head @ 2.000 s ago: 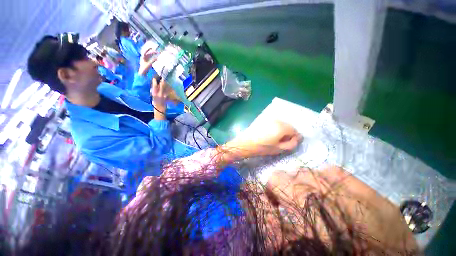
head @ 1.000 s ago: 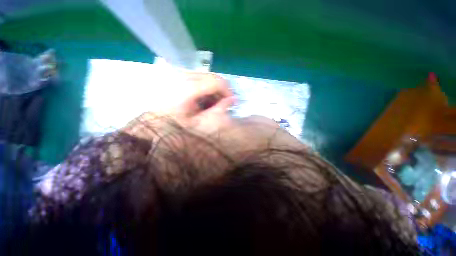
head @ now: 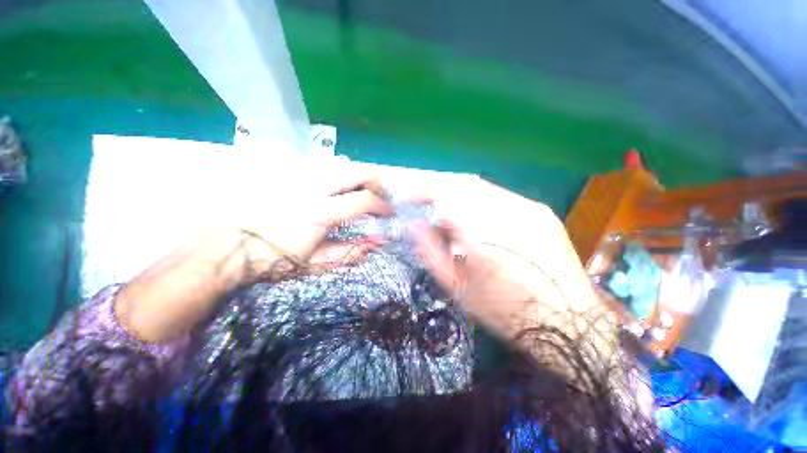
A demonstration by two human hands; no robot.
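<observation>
My left hand (head: pixel 341 217) and my right hand (head: pixel 456 243) come together over the white-silver foam sheet (head: pixel 159 190). Their fingers are bent and almost meet. Something pale and blurred is between the fingertips; I cannot tell what it is or which hand holds it. A round black component (head: pixel 439 331) lies on the lower part of the sheet, seen through strands of hair. Blur and hair hide the details of both hands.
A pale metal post (head: pixel 257 71) stands at the sheet's back edge. The orange fixture (head: pixel 611 208) is at the right, with a red clamp handle (head: pixel 633 160), a pale green nest (head: pixel 639 276) and a white box (head: pixel 748 332) beside it. Green bench surface (head: pixel 504 195) lies behind.
The view has swung from the neighbouring worker in blue towards the bench and fixture. My hands, earlier lower and overlapping in view, now face each other with fingertips close together.
</observation>
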